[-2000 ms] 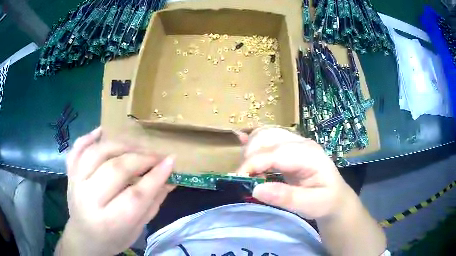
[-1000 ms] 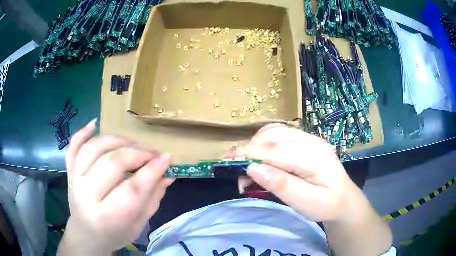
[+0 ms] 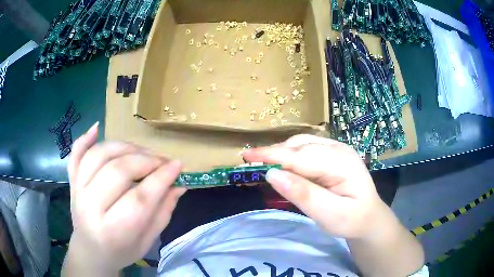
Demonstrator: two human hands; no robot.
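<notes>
A narrow green display circuit board (image 3: 206, 178) is held level between my two hands, just in front of the cardboard box. Its LED digit display (image 3: 247, 177) is lit blue-violet and reads "PLA". My left hand (image 3: 127, 203) pinches the board's left end between thumb and fingers. My right hand (image 3: 325, 189) pinches the right end, with the thumb at the display's edge and a fingertip behind. A small pale connector (image 3: 254, 163) shows at the board's upper edge by my right fingertips. Both board ends are hidden by my fingers.
The cardboard box (image 3: 189, 125) holds scattered yellow pieces (image 3: 279, 38). Board stack at left (image 3: 100, 32); board pile at right (image 3: 363, 97), another row behind. Loose black covers (image 3: 126, 85) lie left of the box, more (image 3: 65, 130) farther left. Clear bags (image 3: 460, 76) at right.
The display was dark and is now lit with "PLA". Both hands have raised the board slightly towards the box. The box sits a little higher in view.
</notes>
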